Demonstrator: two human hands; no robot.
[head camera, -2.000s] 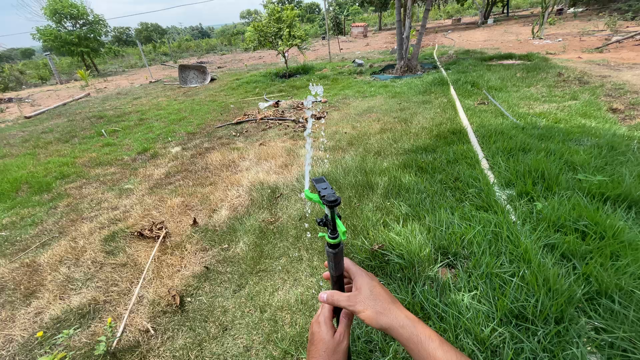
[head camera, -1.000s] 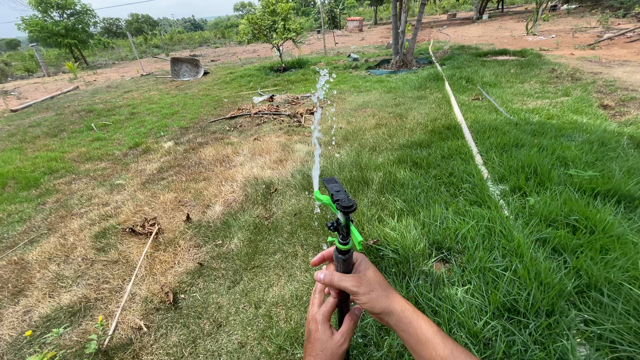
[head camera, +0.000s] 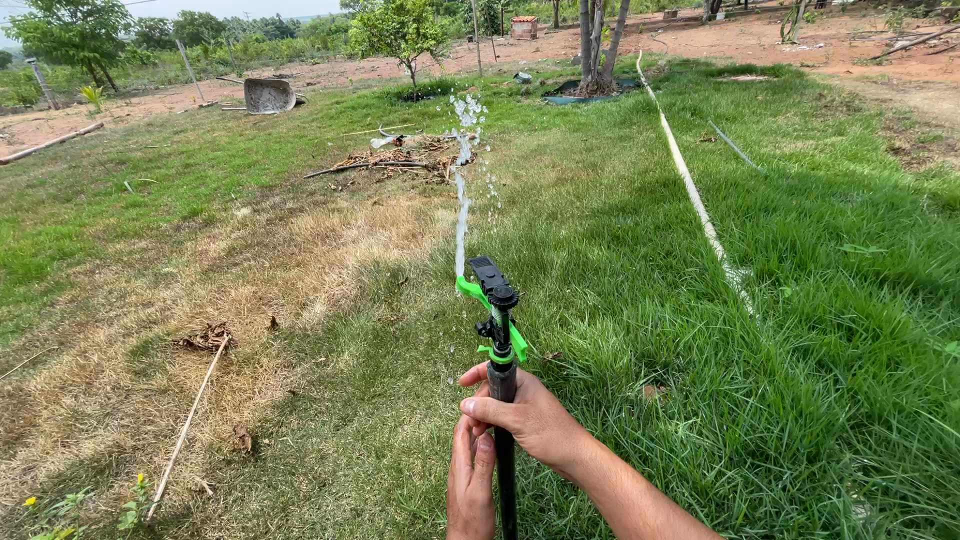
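A black and green plastic impact sprinkler head (head camera: 496, 311) tops an upright black riser pipe (head camera: 506, 480), and a jet of water (head camera: 461, 217) rises from its green arm. My right hand (head camera: 525, 412) wraps around the pipe's collar just below the head, thumb across the near side. Lower down, my left hand (head camera: 472, 480) rests against the pipe's left side with its fingers upward; whether it grips the pipe is hard to tell. The pipe's lower end is outside the view.
A pale hose (head camera: 686, 176) runs across the grass at right, near a thin grey pipe (head camera: 735, 144). Beyond the jet lies a pile of dry branches (head camera: 405, 159). Farther back are a tipped wheelbarrow tray (head camera: 268, 96) and a tree trunk (head camera: 596, 45). A dry stick (head camera: 187, 427) lies at left.
My left hand's fingers, around the pipe's lower part two seconds ago, have loosened and lie along its left side. The green arm and water jet have shifted slightly relative to the pipe.
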